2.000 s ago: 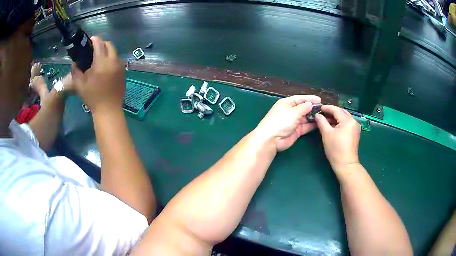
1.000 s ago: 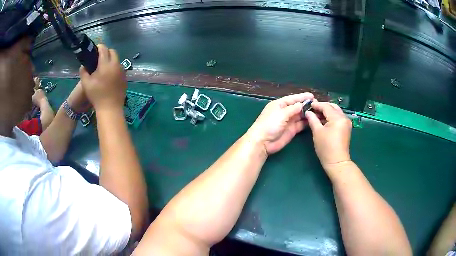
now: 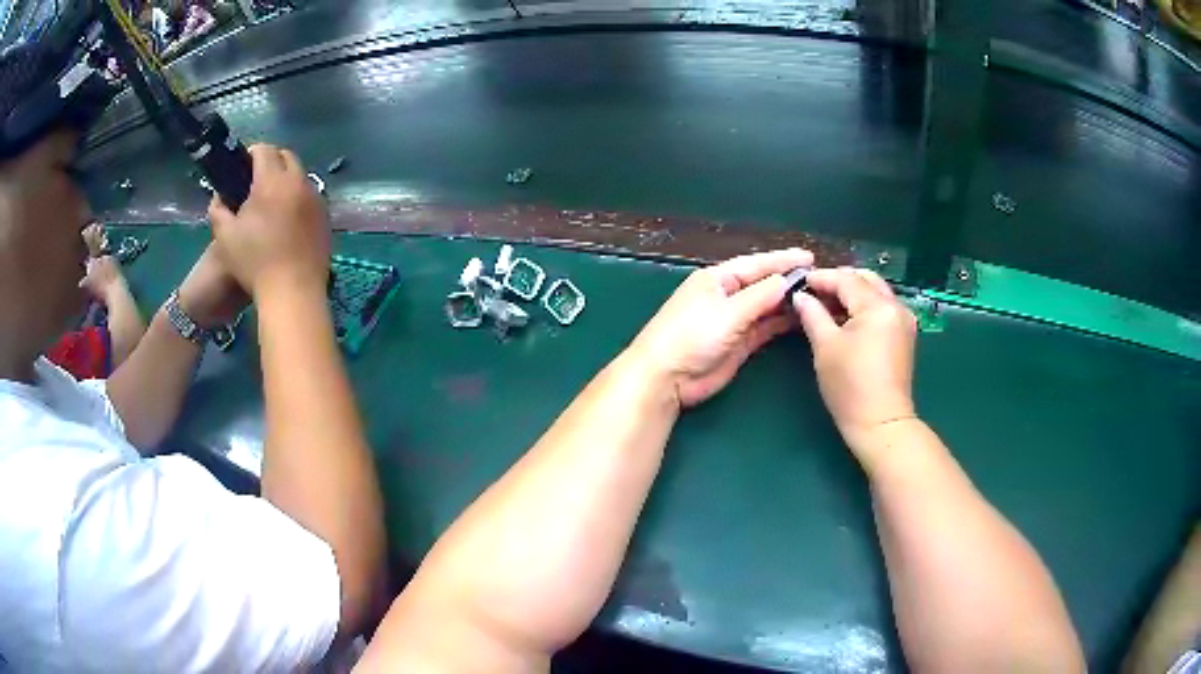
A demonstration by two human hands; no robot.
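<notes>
A small dark piece with a grey edge (image 3: 796, 283), perhaps a housing, is held at the fingertips of both my bare hands above the bench. My left hand (image 3: 718, 324) has its thumb and fingers on the piece from the left. My right hand (image 3: 863, 345) pinches it from the right. The fingers hide most of the piece. A loose pile of silver square frames (image 3: 490, 306) lies on the dark-green bench (image 3: 553, 435) left of my hands. One frame (image 3: 564, 302) lies at the right side of the pile.
At left, a person in a white shirt (image 3: 158, 553) holds a black screwdriver (image 3: 221, 161) upright over a green tray (image 3: 358, 298). The dark conveyor (image 3: 632, 132) with small scattered parts runs beyond the bench. A green post (image 3: 951, 158) and rail (image 3: 1093, 313) stand at right.
The view has shifted, so bench things sit slightly further left. Both my hands stay on the small piece, which appears turned. The neighbour's screwdriver hand is lower. Belt parts have moved left.
</notes>
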